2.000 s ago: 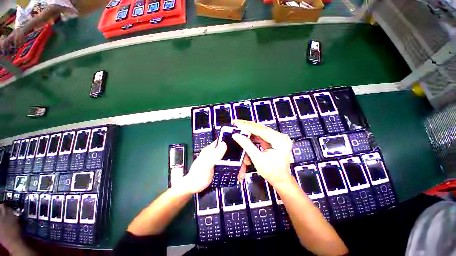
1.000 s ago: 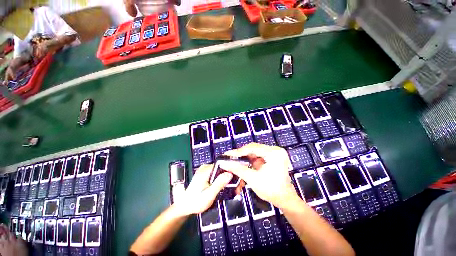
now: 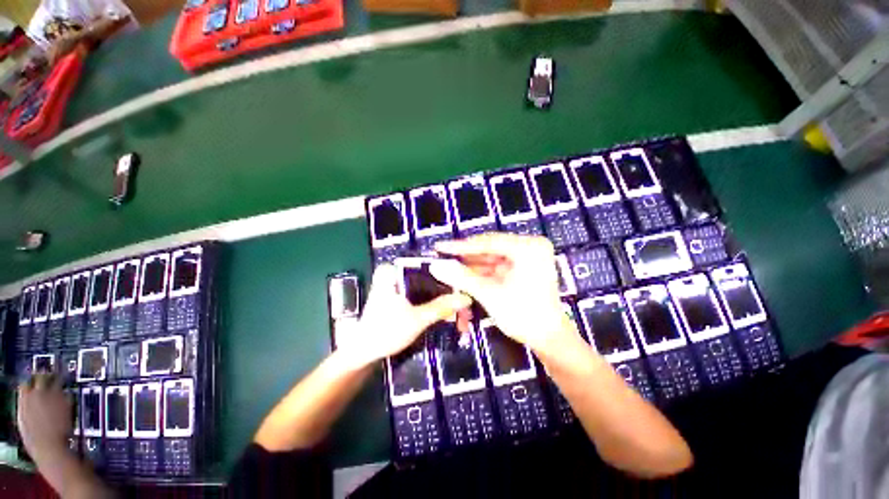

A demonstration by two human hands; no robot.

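My left hand (image 3: 385, 317) and my right hand (image 3: 512, 287) are together over the left part of a black tray (image 3: 697, 185). They hold one phone housing (image 3: 419, 283), dark with a silver-white frame, tilted and partly hidden by the fingers. My left hand grips its lower left side. My right fingertips touch its upper right edge. The tray holds rows of phone housings (image 3: 609, 326), two upright rows and a sideways middle row; its top right pocket is empty. A single phone unit (image 3: 344, 295) lies left of the tray, partly behind my left hand.
A second tray of phones (image 3: 210, 341) is at the left, with another person's hand (image 3: 46, 414) over it. Part-built phones (image 3: 541, 83) lie on the green belt (image 3: 341, 122) beyond a pale rail (image 3: 292, 219). Red trays (image 3: 258, 44) are at the far side, metal mesh shelving at right.
The view has shifted. The belt phones have moved left relative to the rail. My hands still hold the housing, now at a different tilt. The other person's hand has come further over the left tray.
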